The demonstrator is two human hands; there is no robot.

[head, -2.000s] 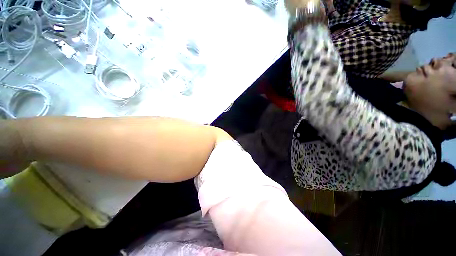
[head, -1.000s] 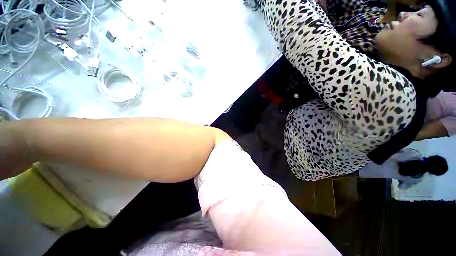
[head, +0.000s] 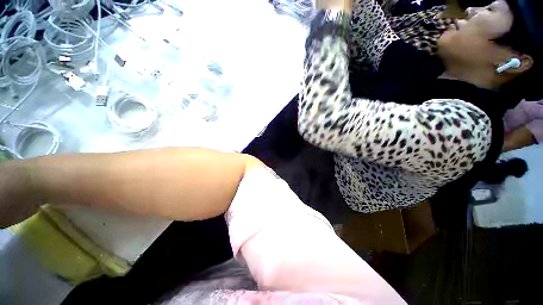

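One of my arms, a bare forearm (head: 131,184) with a pale pink sleeve (head: 292,238), reaches across the lower picture to the left edge. The wrist end is cut off there, so no hand of mine is seen. Above it, a small white cable coil (head: 132,130) lies on the white bench (head: 250,71). A USB-A plug (head: 102,95) lies just left of it. Another coil (head: 58,140) sits near the forearm at the left. A heap of white cable coils (head: 68,27) fills the upper left. Fainter cables in the glare are unclear.
A person in a black-and-white spotted sleeve (head: 399,128) sits close at the right, one arm at the bench. Another person's checked clothing shows behind. A yellow strip (head: 65,250) crosses the bench at lower left. A brown carton (head: 417,226) is at lower right.
The view has shifted slightly, so the cables appear a little further left. The neighbour's arm has moved and is now bent, with the forearm towards the top. My forearm has barely moved.
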